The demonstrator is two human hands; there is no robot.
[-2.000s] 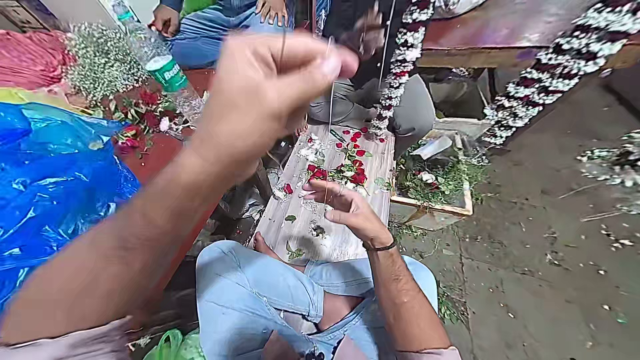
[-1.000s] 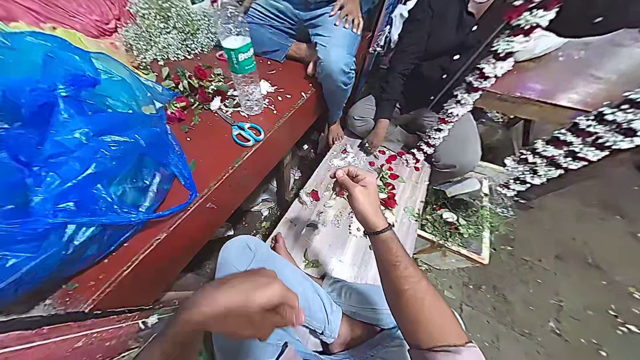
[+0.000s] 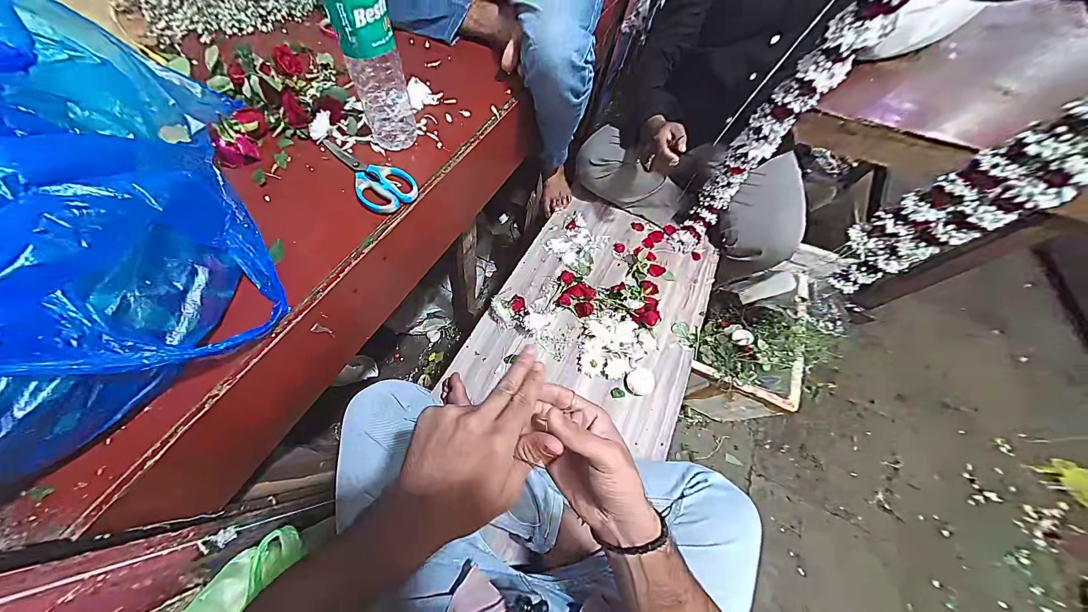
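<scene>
My left hand [image 3: 472,450] and my right hand [image 3: 595,463], which wears a dark cord bracelet, meet above my lap. The left hand's fingers point forward beside the right hand's curled fingers, and the thumb tips are close together. Whether thread or anything else lies between them is too fine to tell. Just beyond, on the pale wood-grain board [image 3: 680,374], are white flowers [image 3: 614,344], red roses [image 3: 580,297] and a round white thing [image 3: 639,381]. Flower garlands [image 3: 748,140] of white and dark red hang at the right.
On the red bench [image 3: 280,229] are a blue plastic bag [image 3: 110,212], scissors [image 3: 384,187], a water bottle [image 3: 380,98] and roses [image 3: 289,110]. Two people sit ahead. A box of greenery [image 3: 756,348] stands right of the board; a green bag [image 3: 246,578] is lower left.
My left hand, raised high with a thin strand near it two seconds ago, came down to the lower left and is now beside my right hand. The view has shifted, bringing the scissors in.
</scene>
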